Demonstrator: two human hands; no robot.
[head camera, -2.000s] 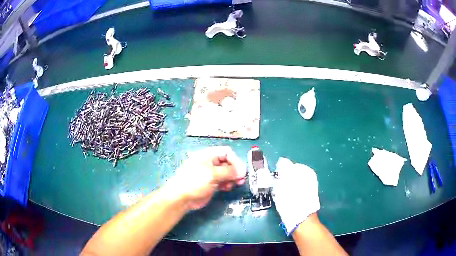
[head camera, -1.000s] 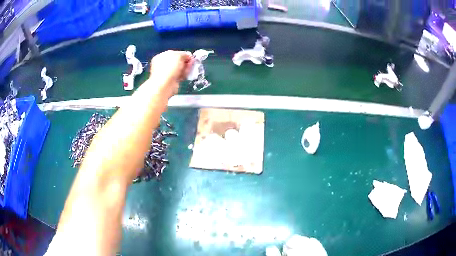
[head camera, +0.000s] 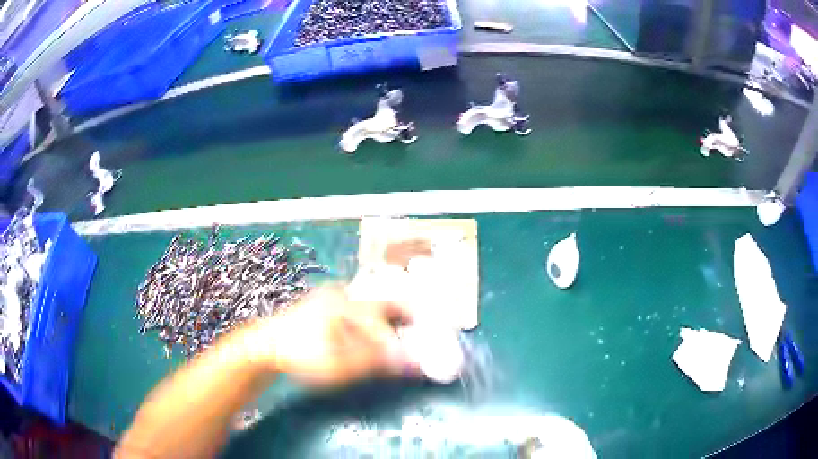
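My left hand (head camera: 345, 336), bare and blurred, is over the bench just in front of the grease board (head camera: 462, 269). It is shut on a blurred white workpiece (head camera: 438, 355) at its fingertips. My right hand (head camera: 565, 439), in a white glove, is cut off by the bottom edge, and its fingers and any hold cannot be made out. A large pile of small metal pins (head camera: 220, 287) lies left of the board. The board has a brownish patch and white grease.
Workpieces stand on the green belt (head camera: 269, 166), beyond the pale guide rail (head camera: 269, 208). Blue bins (head camera: 368, 58) stand beyond it and at left (head camera: 67, 314). A white teardrop-shaped piece (head camera: 563, 262), white scraps (head camera: 707, 359) and blue pliers (head camera: 789, 357) lie right.
My left hand has come back from the belt to the bench with a workpiece. One workpiece at the belt's left is gone; the others have shifted right. The glove remains at the bottom edge.
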